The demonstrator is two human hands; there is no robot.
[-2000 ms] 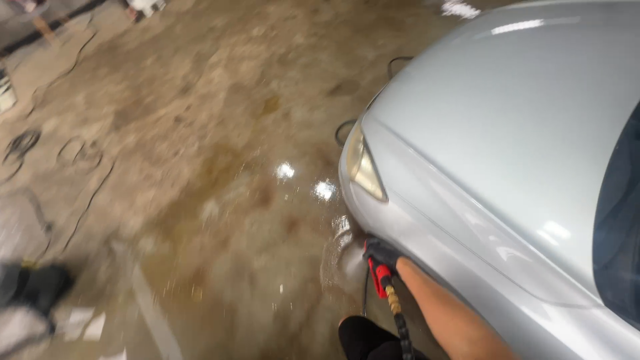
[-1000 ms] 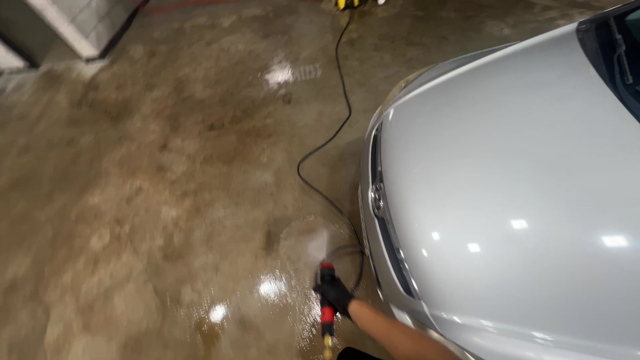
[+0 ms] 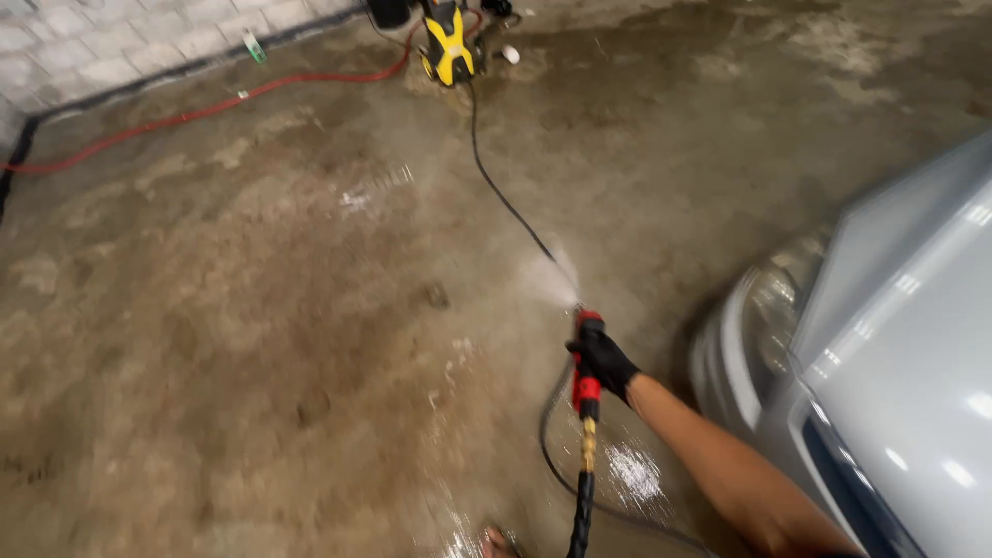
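Observation:
My right hand (image 3: pixel 604 358), in a black glove, is closed around a red and black pressure washer spray gun (image 3: pixel 587 387). A fan of water spray (image 3: pixel 554 279) leaves its nozzle toward the wet concrete floor (image 3: pixel 256 333). Brass fittings (image 3: pixel 589 443) join the gun's rear to a black hose (image 3: pixel 583 511). Beside my forearm, at the right, is the front of a silver car (image 3: pixel 914 333), with its headlight (image 3: pixel 775 310) facing the floor area ahead. My left hand is out of view.
A yellow and black pressure washer (image 3: pixel 449 46) stands at the top, its thin black hose (image 3: pixel 496 186) running down the floor. A red hose (image 3: pixel 232 101) curves along the block wall (image 3: pixel 124 39), near a green and white bottle (image 3: pixel 254 48). Part of a foot (image 3: pixel 496 542) shows at the bottom.
The view has swung round to the car's other front side, bringing the wall and yellow washer into sight. My right hand still holds the spraying gun, which has moved away from the car's front.

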